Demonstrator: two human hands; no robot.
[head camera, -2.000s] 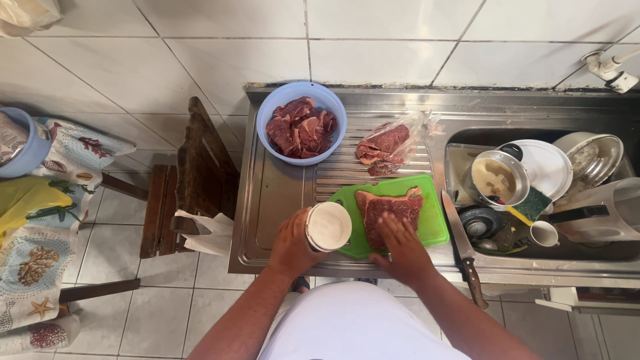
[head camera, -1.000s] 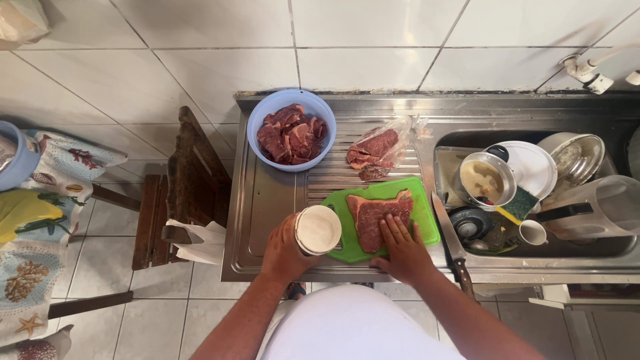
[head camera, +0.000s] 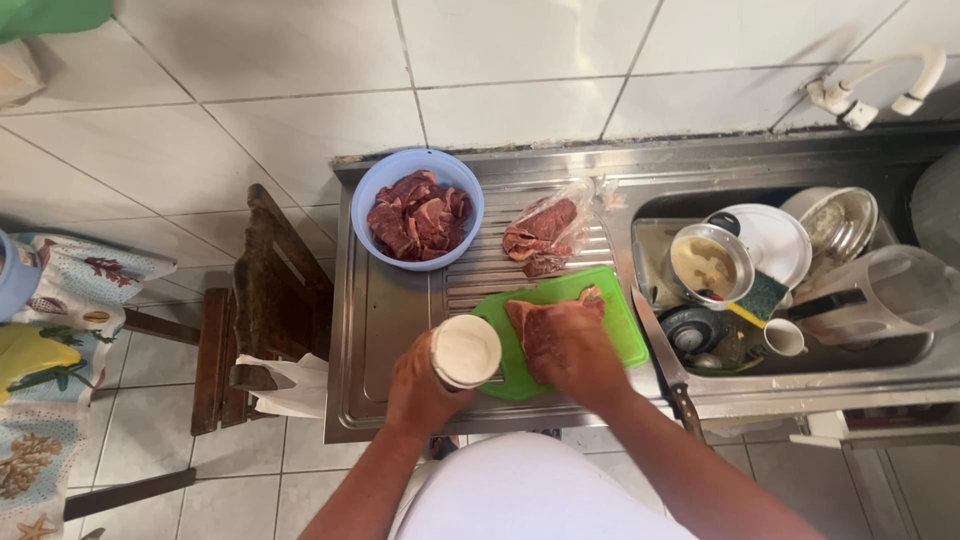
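My left hand (head camera: 421, 386) is closed around a round white-topped container (head camera: 466, 351), held upright at the left edge of a green cutting board (head camera: 626, 330). On the board lies a flat slab of raw meat (head camera: 529, 330). Over its right part is my right hand (head camera: 581, 352), blurred, its fingers hard to make out; whether it touches the meat cannot be told. Behind the board, more raw meat (head camera: 541, 225) lies partly in a clear plastic bag (head camera: 579, 206). A blue bowl (head camera: 361, 217) of raw meat pieces (head camera: 420, 217) stands at the back left.
A knife (head camera: 660, 341) lies between the board and the sink. The sink basin (head camera: 817, 370) holds a pot (head camera: 712, 262), a white plate (head camera: 772, 240), a plastic pitcher (head camera: 885, 296), a cup (head camera: 784, 337) and a sponge (head camera: 765, 295). A wooden chair (head camera: 274, 285) stands left of the counter.
My right hand, flat on the meat's lower right part in the earlier frames, is now blurred and farther over the slab. My left hand still holds the container.
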